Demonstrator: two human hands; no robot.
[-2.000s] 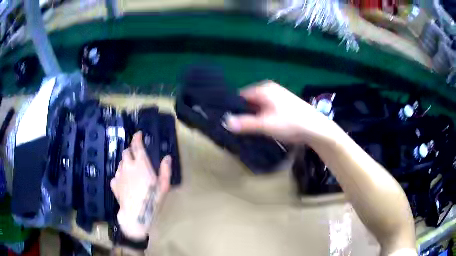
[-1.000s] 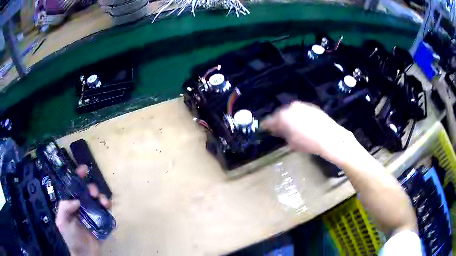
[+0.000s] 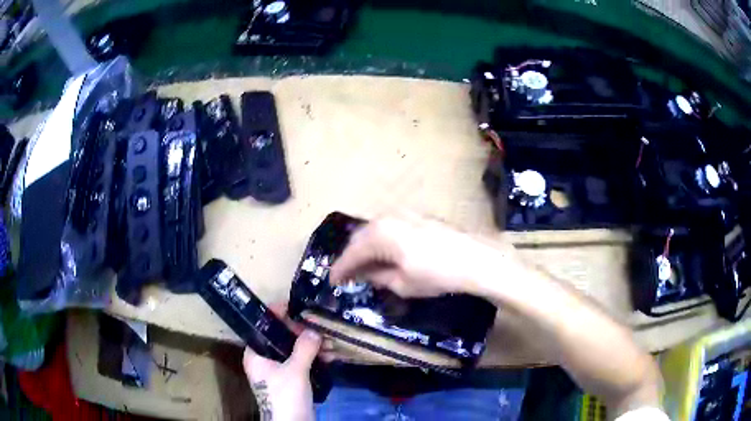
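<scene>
My left hand (image 3: pixel 284 362), at the bench's front edge, grips a narrow black control panel (image 3: pixel 240 306) with its pale circuit side up. A black housing (image 3: pixel 395 316) lies tilted in front of me, against the left hand's fingers. My right hand (image 3: pixel 395 256) is over the housing's left end, fingers bent down near a silvery round component. Its fingertips are partly hidden, and I cannot tell whether they pinch a wire or plug.
Control panels (image 3: pixel 142 205) are stacked at left beside a clear plastic bag (image 3: pixel 49 271). Housings (image 3: pixel 568 181) with round silver components stand at right. The green conveyor (image 3: pixel 412 41) runs behind. A yellow basket (image 3: pixel 682 370) is at lower right, a cardboard box (image 3: pixel 185 378) below left.
A housing now lies in front of me under my right hand, away from the rows at right. My left hand has brought its panel from the stack to beside that housing. The view has shifted.
</scene>
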